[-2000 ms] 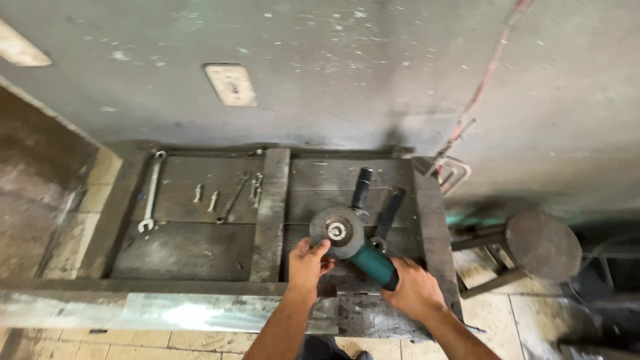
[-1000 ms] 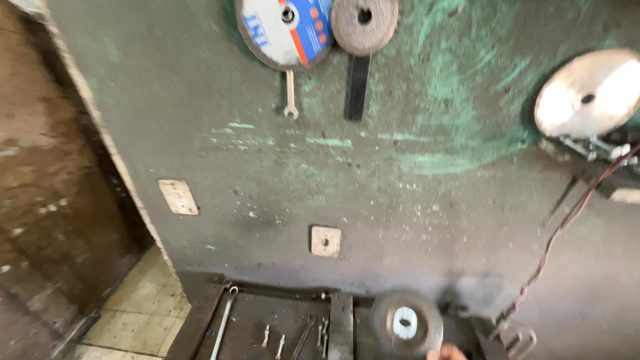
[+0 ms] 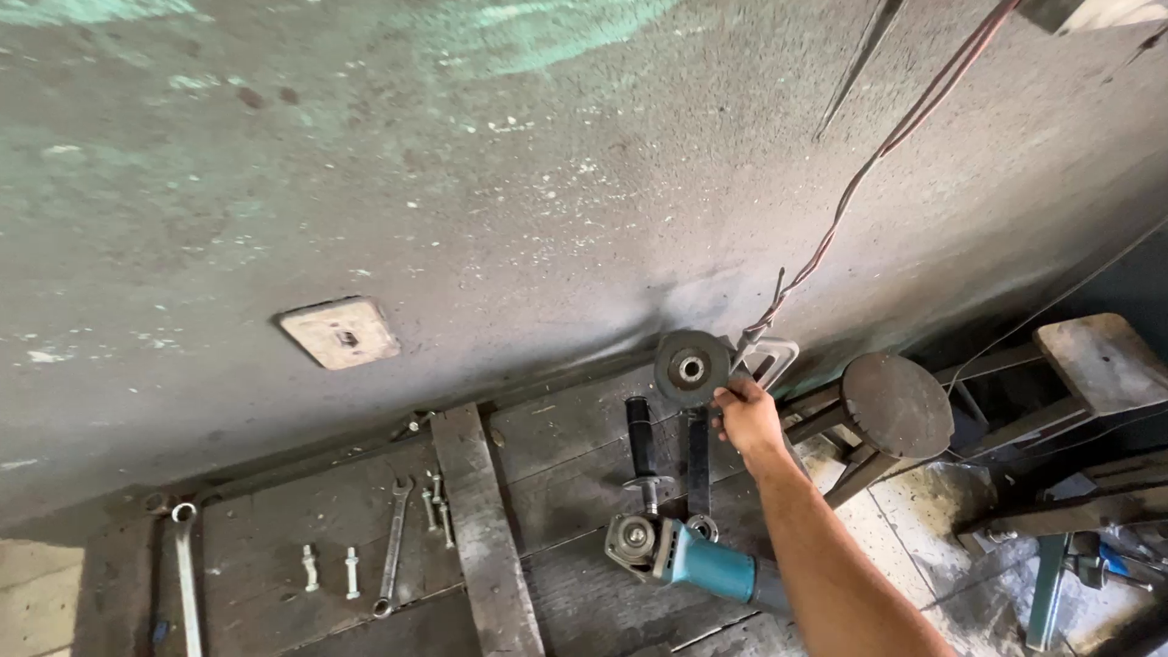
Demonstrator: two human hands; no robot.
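Note:
My right hand (image 3: 750, 422) grips the edge of a dark grinding disc (image 3: 692, 369) with a metal-rimmed centre hole, held up near the wall at the back right of the wooden bench. Below it, a teal angle grinder (image 3: 712, 563) lies on the planks, its bare spindle facing up and its black side handle (image 3: 641, 438) pointing to the wall. Beside that handle lies a black-handled tool (image 3: 698, 465), probably a pin spanner. My left hand is out of view.
Left of a raised crosspiece (image 3: 488, 538) lie a combination wrench (image 3: 394, 547) and several bolts (image 3: 352, 573). A larger wrench (image 3: 187, 575) rests at the far left. A twisted cable (image 3: 835, 219) hangs along the wall. A round stool (image 3: 896, 405) stands right of the bench.
Two seconds ago both my hands were on the grinder, which had a disc on it. Now the grinder lies without a disc, and my right hand holds one. My left hand has left the view.

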